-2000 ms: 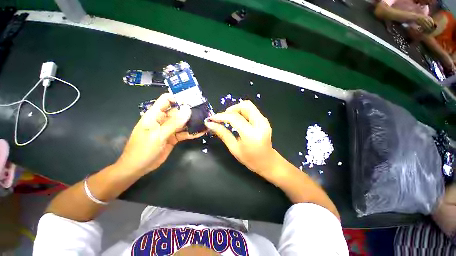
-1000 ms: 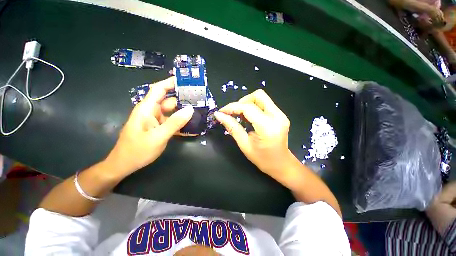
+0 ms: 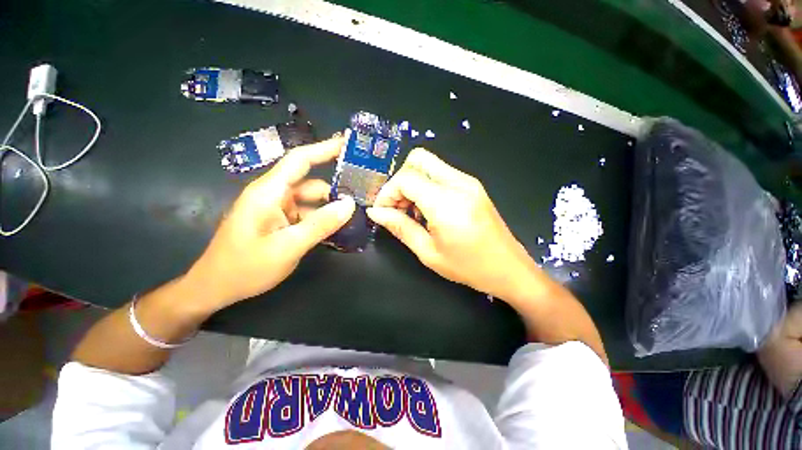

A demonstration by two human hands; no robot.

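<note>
My left hand (image 3: 273, 220) holds a phone board assembly (image 3: 368, 163) upright by its left side and lower part, thumb on its front. The unit has a bright blue board with two pale squares on top, a silver middle and a black lower end. My right hand (image 3: 440, 211) has its thumb and fingertips pinched at the unit's right edge, near the silver and black parts. What lies between those fingertips is too small to tell. Two similar units lie at the left, one farther back (image 3: 230, 85) and one nearer (image 3: 262, 148).
A white cable with plug (image 3: 41, 83) lies far left. A pile of white pieces (image 3: 576, 225) is at right, with tiny pieces scattered around. A large plastic-wrapped bundle (image 3: 708, 250) stands beyond it. A white bench edge (image 3: 475, 63) borders the green belt (image 3: 563, 35). Another person's arm shows far right.
The held unit and both hands have shifted right relative to the waiting units, and the nearer waiting unit is more exposed. My right fingertips now touch the unit higher up. The view has shifted.
</note>
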